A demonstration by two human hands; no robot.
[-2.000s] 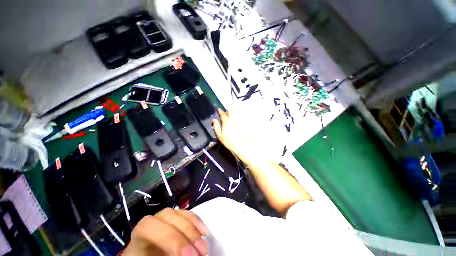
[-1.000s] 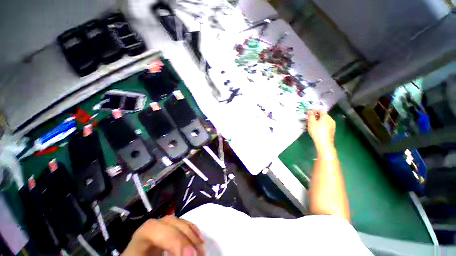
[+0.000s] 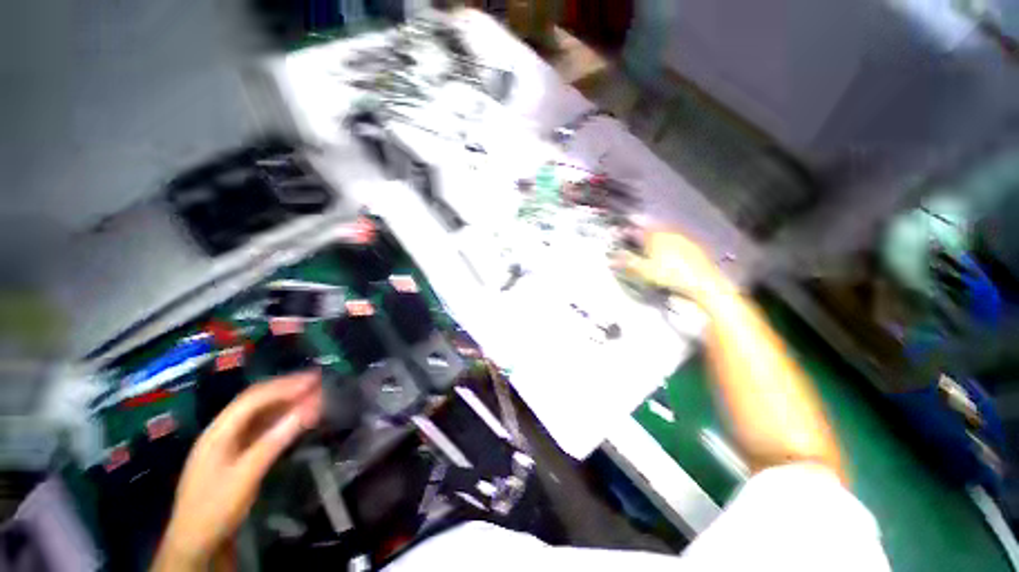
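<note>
The frame is blurred. My right hand (image 3: pixel 676 268) is at the right part of the white sheet (image 3: pixel 536 369), at the edge of the pile of small circuit boards (image 3: pixel 548 190); whether it grips one cannot be told. My left hand (image 3: pixel 251 436) is over the row of black lock panels (image 3: pixel 391 385), fingers bent near a middle panel; whether it holds anything cannot be told. The panels carry red-and-white tabs at their tops, and white cables (image 3: pixel 444 440) hang from their lower ends.
A silver-rimmed frame (image 3: pixel 304 301) and a blue-and-white glue tube (image 3: pixel 168 372) lie on the green mat. Black housings (image 3: pixel 240 196) lie on the upper ledge. Long black parts (image 3: pixel 408 168) lie on the white sheet. A green surface (image 3: pixel 883 447) is at right.
My left hand has risen from the lap to over the panel row. My right hand went from the panels to the board pile's near end, then further up and left along it. The view has shifted.
</note>
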